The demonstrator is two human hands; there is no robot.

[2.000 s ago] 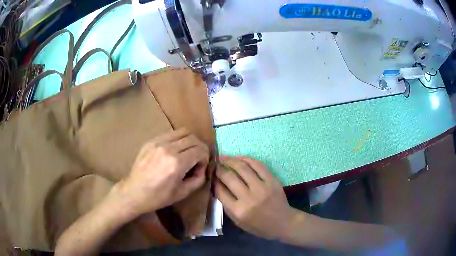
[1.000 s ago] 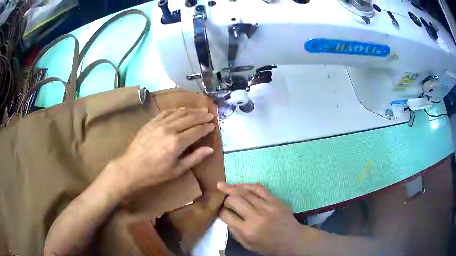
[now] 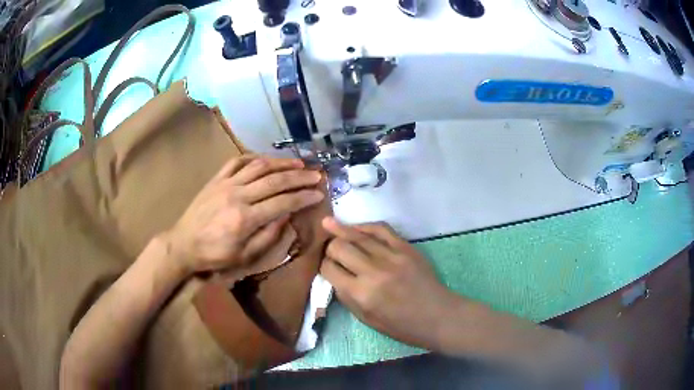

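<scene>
A large brown bag body panel [image 3: 144, 145] covers the left of the table. Its straight edge runs under the presser foot [image 3: 323, 156] of a white sewing machine [image 3: 426, 84]. My left hand [image 3: 243, 213] lies flat on the panel, its fingertips just before the foot. My right hand [image 3: 373, 278] holds the panel edge between thumb and fingers, below the needle area. A white backing strip [image 3: 316, 305] shows under the edge. A folded orange-brown piece [image 3: 236, 320] lies below my left hand. The needle tip is hidden.
Thin brown handle loops [image 3: 91, 91] stand at the panel's far edge. A dark strap bundle [image 3: 11, 99] lies at the far left. A small white roller [image 3: 364, 177] sits right of the foot. The pale green table [image 3: 487, 282] curves along the front right.
The panel edge has moved up toward the needle and its far corner has swung beside the machine head. My right hand has moved up the edge. The view has shifted.
</scene>
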